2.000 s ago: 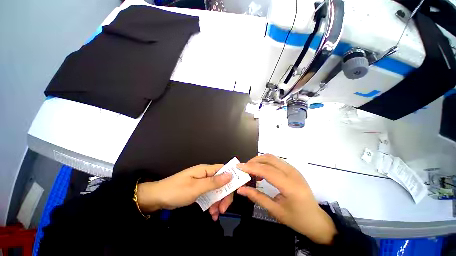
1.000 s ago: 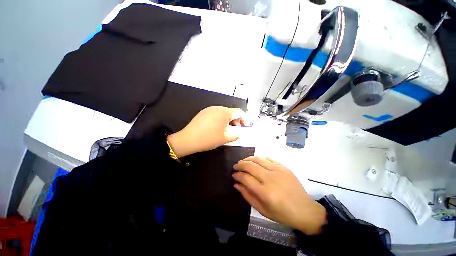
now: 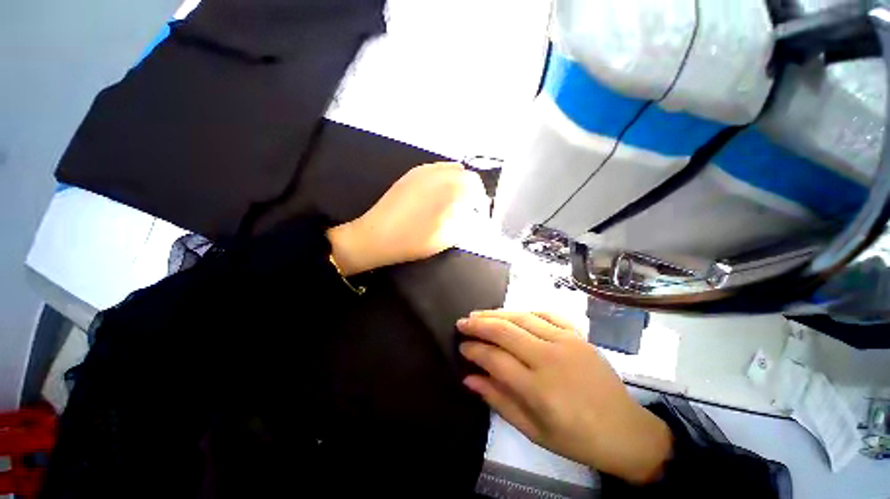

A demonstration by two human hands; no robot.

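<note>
The dark garment panel (image 3: pixel 459 287) lies on the white bed with its right edge beside the needle area (image 3: pixel 551 244) of the sewing machine. My left hand (image 3: pixel 420 219) lies on the panel close to the needle, its fingertips washed out by the lamp, so whether it pinches anything is hidden. My right hand (image 3: pixel 556 385) lies nearer me, fingers together on the panel's right edge. No label shows clearly at the needle; glare and the machine head hide that spot.
The machine head (image 3: pixel 703 146) fills the upper right. A dark panel pile (image 3: pixel 215 107) lies at the upper left. White labels (image 3: pixel 825 414) lie at the right end of the bed. A measuring scale (image 3: pixel 532 490) runs along the front edge. A red object (image 3: pixel 27 443) is at lower left.
The label held between both hands two seconds ago is no longer visible. My left hand went to the needle area, my right onto the panel edge. The view has moved closer to the machine head.
</note>
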